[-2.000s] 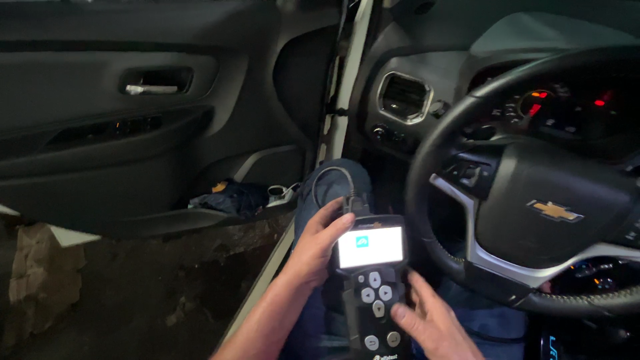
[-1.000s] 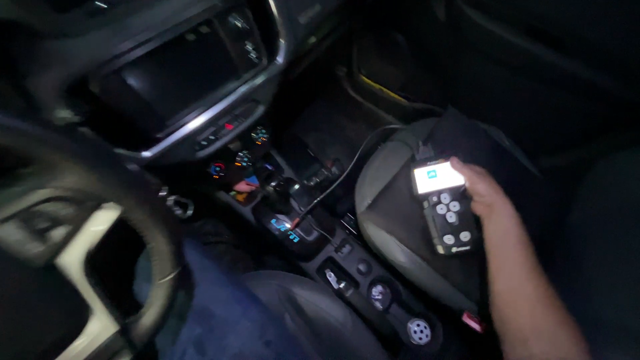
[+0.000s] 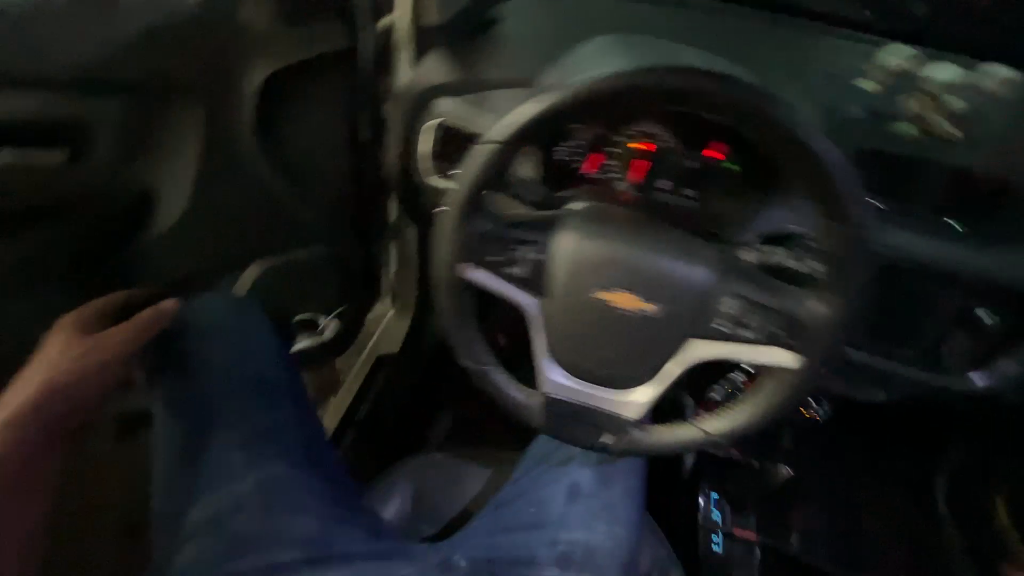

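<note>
My left hand (image 3: 104,340) rests against the knee of my blue jeans (image 3: 232,376) at the left of the head view; its fingertips are blurred and partly hidden in shadow. My right hand is out of view. In front of my legs stands a Chevrolet steering wheel (image 3: 628,300) with a gold emblem at its hub. Behind its upper rim, red and orange warning lights glow in the instrument cluster (image 3: 640,160). The handheld diagnostic scanner does not show in this view.
The door (image 3: 184,168) stands open at the left, beside the pale door sill (image 3: 368,368). A side air vent (image 3: 440,152) is left of the wheel. At the lower right, blue lit characters show on the gear selector panel (image 3: 714,520).
The view has swung from the center console back to the wheel and open door. The scanner, in my right hand over the passenger seat one second ago, is out of view. My left hand has come into view.
</note>
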